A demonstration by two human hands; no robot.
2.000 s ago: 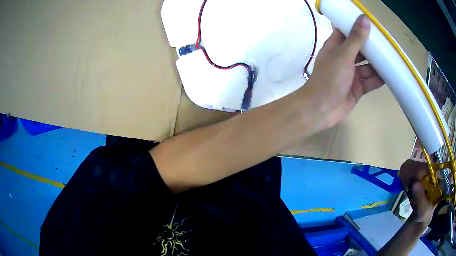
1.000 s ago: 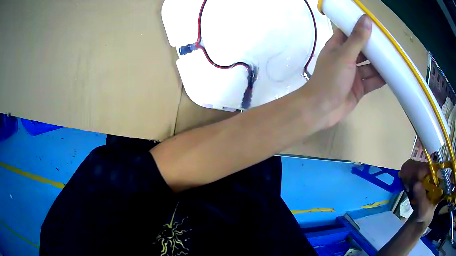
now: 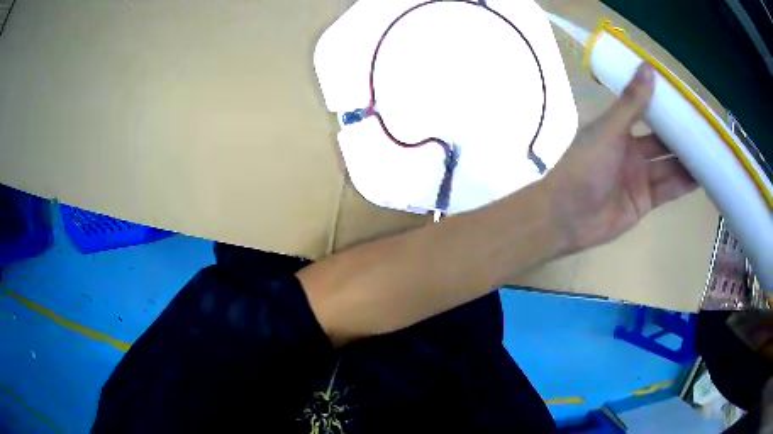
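Note:
The white panel (image 3: 500,182) lies flat on the cardboard, with a red and black wire (image 3: 400,141) curved in a ring and dark strips at the wire ends. My left hand (image 3: 623,174) reaches across from the left and holds the white tube of the caulking gun (image 3: 699,136), thumb on top and fingers beneath. The gun's translucent nozzle (image 3: 570,30) points up-left, beside the panel's upper right edge. My right hand (image 3: 756,329) is dark and cut off by the right edge, near the gun's rear; its grip and the trigger are hidden.
Tan cardboard (image 3: 169,110) covers the bench, with a dark green surface (image 3: 678,34) beyond it at the upper right. A patterned surface (image 3: 727,267) is at the right. Blue plastic items (image 3: 106,227) stand on the blue floor (image 3: 182,280) below the bench.
The view has shifted, so the whole panel ring shows and the bench appears lower and further right. The nozzle has come into view. My right hand and the gun's handle have mostly left the picture.

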